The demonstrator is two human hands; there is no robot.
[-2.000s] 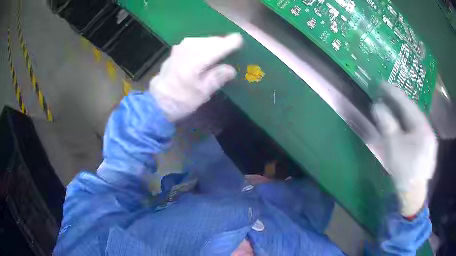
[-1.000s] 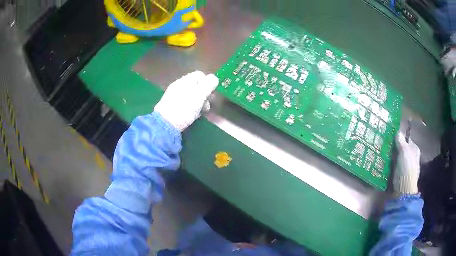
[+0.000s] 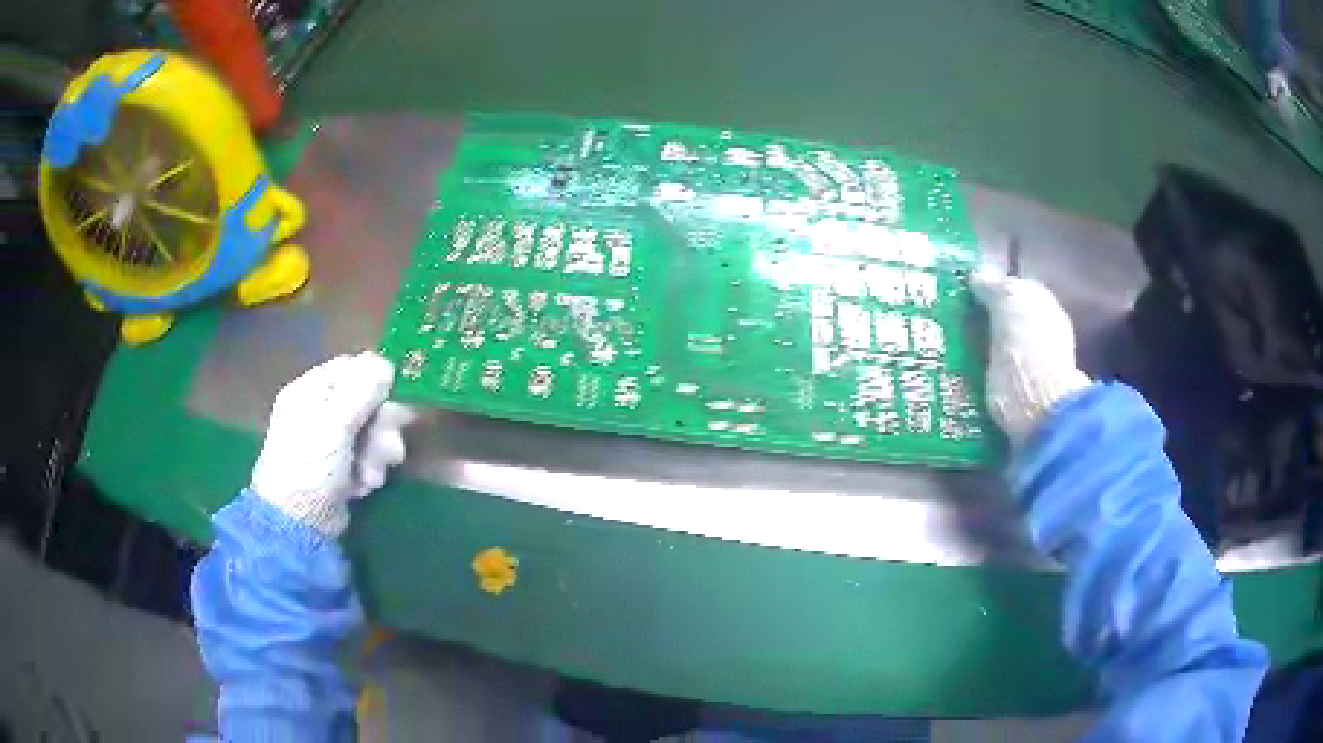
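Note:
A large green printed circuit board [image 3: 682, 290], solder side up with rows of silvery joints, lies over the steel bench plate [image 3: 697, 520]. My left hand [image 3: 331, 436], in a white knit glove, is at the board's near left corner, with its fingers closed on the corner. My right hand [image 3: 1027, 349], also gloved, is at the board's right edge; its fingertips are partly hidden. A thin dark tool [image 3: 1014, 256], perhaps tweezers, sticks up from the right hand.
A yellow and blue desk fan [image 3: 145, 196] stands at the left, with a red-orange tube [image 3: 229, 58] behind it. Black bins [image 3: 1226, 276] stand at the right. A yellow lump [image 3: 495, 569] sits on the green bench edge [image 3: 755, 624]. Another board shows at the far right rear.
The view has swung, so the whole board and fan now show. Both hands, apart from the board two seconds ago, are now at its left corner and right edge.

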